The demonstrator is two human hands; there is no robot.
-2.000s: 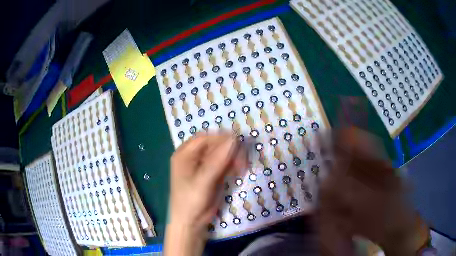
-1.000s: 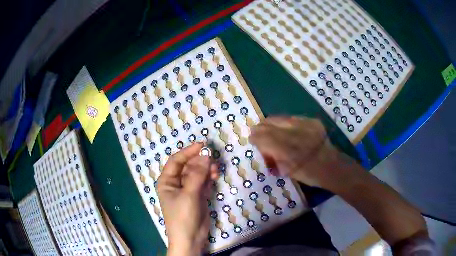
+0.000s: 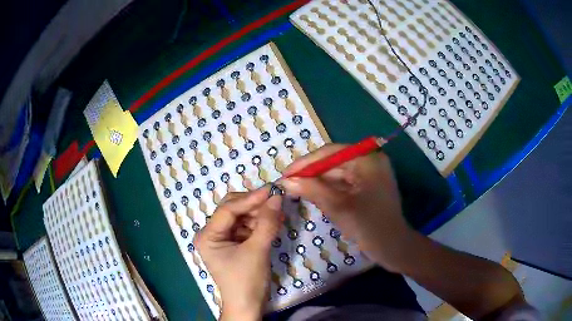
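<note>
My left hand (image 3: 241, 229) pinches a small dark round part (image 3: 275, 190) between thumb and finger above the main tray. My right hand (image 3: 357, 194) holds a red pen-shaped tool (image 3: 335, 159), its narrow tip pointing left and touching or nearly touching the part. A thin dark cord (image 3: 398, 57) trails from the tool's back end across the right-hand tray. The white main tray (image 3: 216, 139) holds rows of dark rings at the ends of tan dumbbell slots. My hands hide its middle.
The angled right-hand tray (image 3: 439, 168) has bare slots and a filled section. Left-hand trays (image 3: 88, 216) lie at the left, with tiny loose parts (image 3: 137, 223) beside them. A yellow slip (image 3: 116, 141), a red card (image 3: 66, 160) and plastic sleeves (image 3: 47, 138) lie beyond.
The red tool and its cord have come into view, the tool in my right hand, which was blurred before. My left hand's pinched part has moved slightly right. Earlier the view swung to the right.
</note>
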